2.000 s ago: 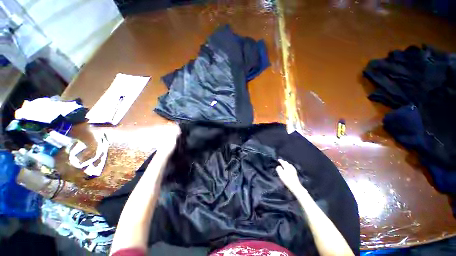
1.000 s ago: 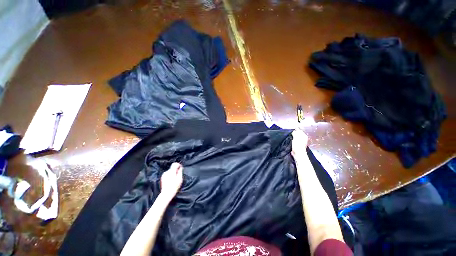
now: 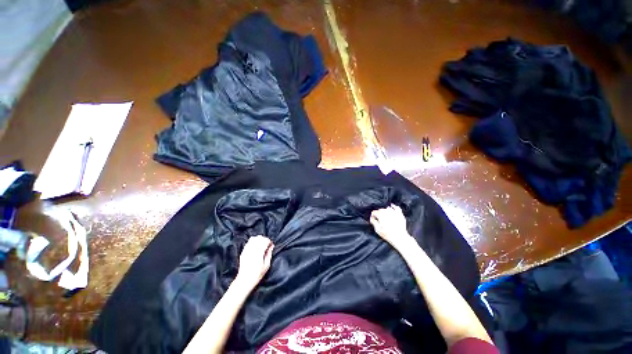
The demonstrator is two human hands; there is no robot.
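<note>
A black jacket point(image 3: 443, 242) lies spread open on the table right in front of me, its shiny lining point(image 3: 319, 266) facing up and its matte edge band at the far side. My left hand point(image 3: 255, 254) is closed on the lining left of the middle, at a bunched fold. My right hand point(image 3: 389, 224) is closed on the lining at the upper right, below the matte band. The fingertips and what they pinch are too small to see clearly.
A stack of lined jackets point(image 3: 232, 117) touches the far edge. A dark garment heap point(image 3: 547, 124) lies right. Yellow-black snips point(image 3: 425, 149) lie on the brown table point(image 3: 395, 41). Left are paper point(image 3: 80, 155) with a pen point(image 3: 84, 166) and a white strip point(image 3: 76, 259). Dark garments point(image 3: 575, 297) lie below the right edge.
My right hand has moved from the jacket's upper right edge inward and down onto the lining. My left hand has shifted slightly right. The lining is more bunched at upper left.
</note>
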